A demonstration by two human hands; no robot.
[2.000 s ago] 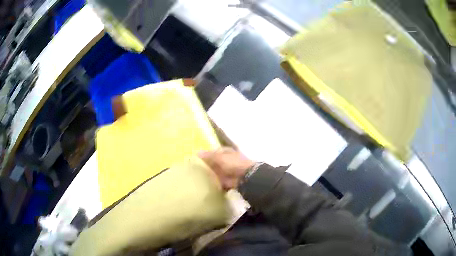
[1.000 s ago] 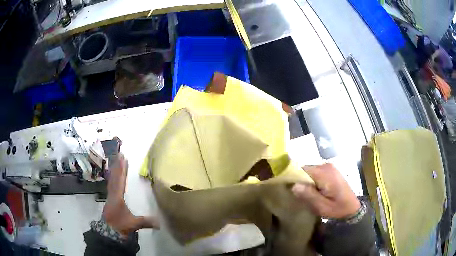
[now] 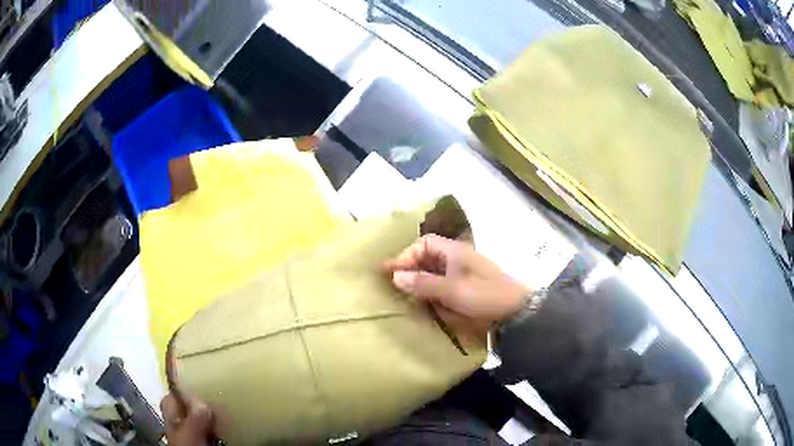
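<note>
A khaki bag body (image 3: 348, 322) with crossing seams lies in front of me, its dark opening toward the right. It overlaps a flat bright yellow panel (image 3: 244, 226) with brown tabs at its far corners. My left hand (image 3: 187, 420) holds the bag's near left edge and is partly cut off by the bottom of the picture. My right hand (image 3: 448, 279) is over the bag's right part, thumb and forefinger close together at the fabric. Whether they pinch cloth is hard to tell.
A folded khaki stack (image 3: 609, 131) with yellow edges lies on the grey bench at the right. White sheets (image 3: 522, 235) lie beyond my right hand. A blue bin (image 3: 170, 148) is below the table's far left. Machine parts (image 3: 78, 401) show at the lower left.
The bag body is laid flatter, with crossing seams upward. My left hand has gone from the machine side to the bag's edge. My right hand has moved from the bag's edge onto its face.
</note>
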